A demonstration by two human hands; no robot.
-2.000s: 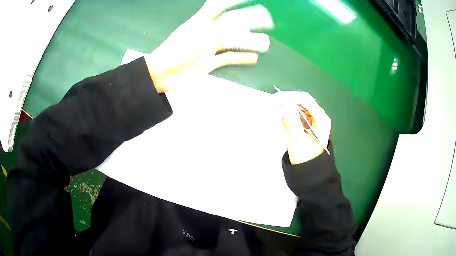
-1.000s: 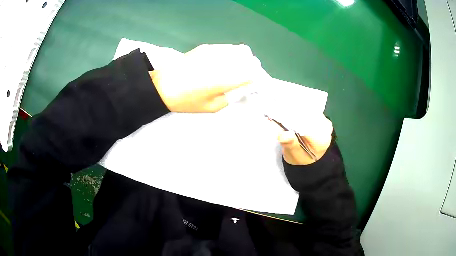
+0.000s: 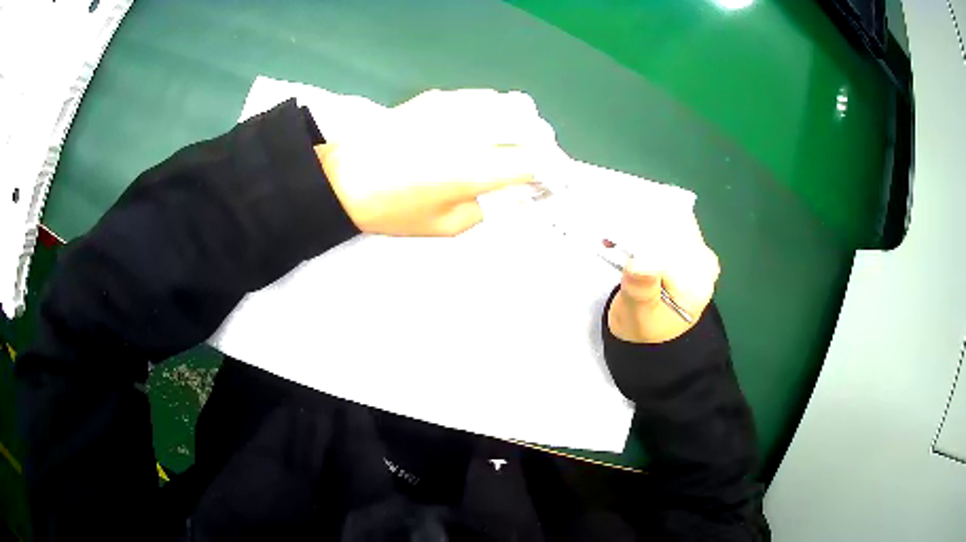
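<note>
The plain white work sheet (image 3: 424, 328) lies under both hands, strongly overexposed. My left hand (image 3: 445, 169) is over its upper middle, fingers bent together, with a small greyish shiny piece (image 3: 540, 192) at the fingertips. The piece is washed out and its outline cannot be told. My right hand (image 3: 669, 286) is over the sheet's right edge, shut on thin metal tweezers (image 3: 676, 306). Their rear end shows below the hand. Their prongs point toward my left hand and are mostly lost in glare.
A dark green mat (image 3: 180, 127) surrounds the sheet. A glossy brighter green surface (image 3: 763, 95) is behind it, with a black edge at far right. A pale panel (image 3: 890, 360) stands at right. A white sheet with small dark marks (image 3: 53, 95) is at far left.
My left hand came down from over the green mat onto the sheet and closed at the small piece. My right hand first turned the tweezers toward it, then shifted slightly right.
</note>
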